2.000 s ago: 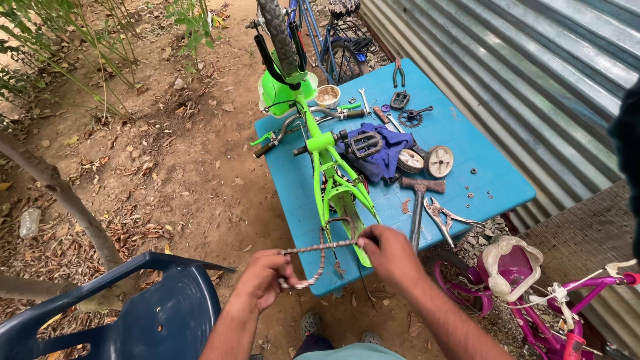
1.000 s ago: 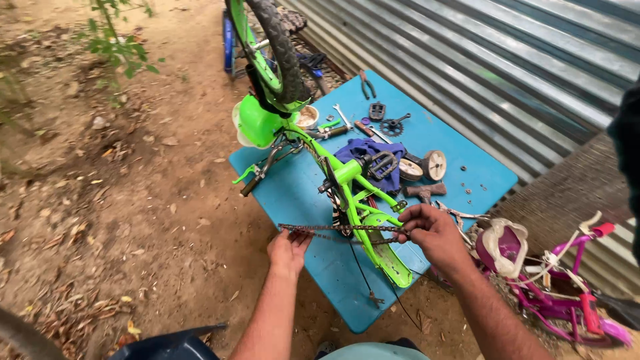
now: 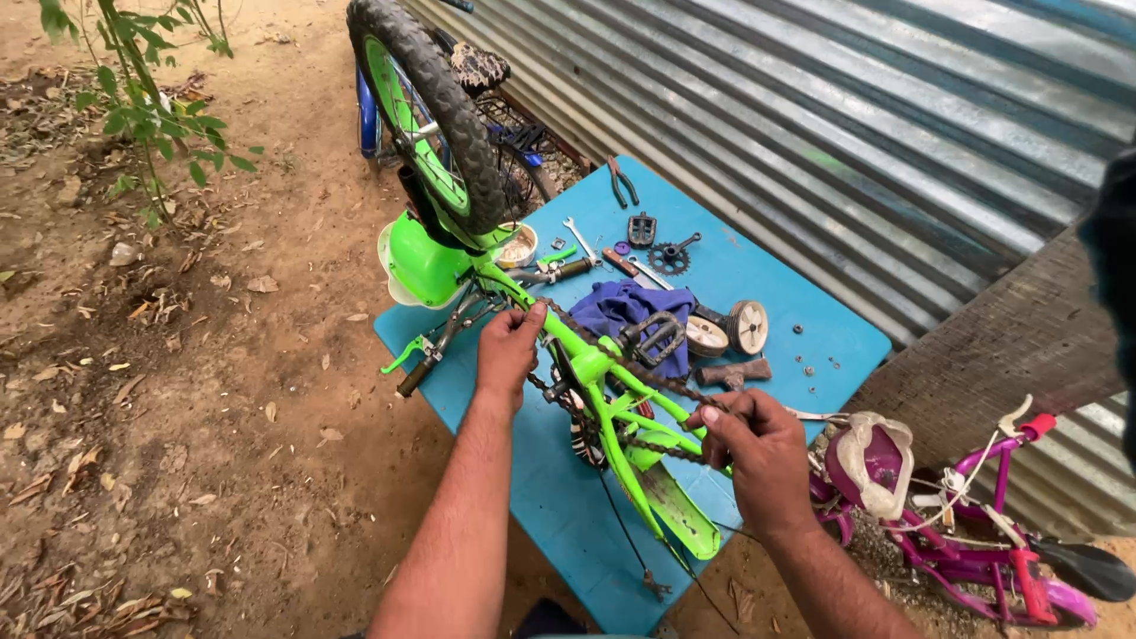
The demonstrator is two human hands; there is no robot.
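A bicycle chain is stretched between my hands over a green bicycle frame, which lies upside down on a blue table. My left hand pinches one end of the loop by the frame's tube. At the rear fork, my right hand grips the other end. The chain's lower run passes near the bottom bracket and chainstay. A black pedal is beside the frame on a purple cloth. Below my right hand is a green mudguard.
The blue table bears a chainring with crank, pliers, a wrench, training wheels, a hammer and small nuts. A purple bicycle stands at the right, with a corrugated metal wall behind.
Both hands have moved with the chain from in front of the frame to over it, now slanting along it. The view has shifted, and the table appears nearer.
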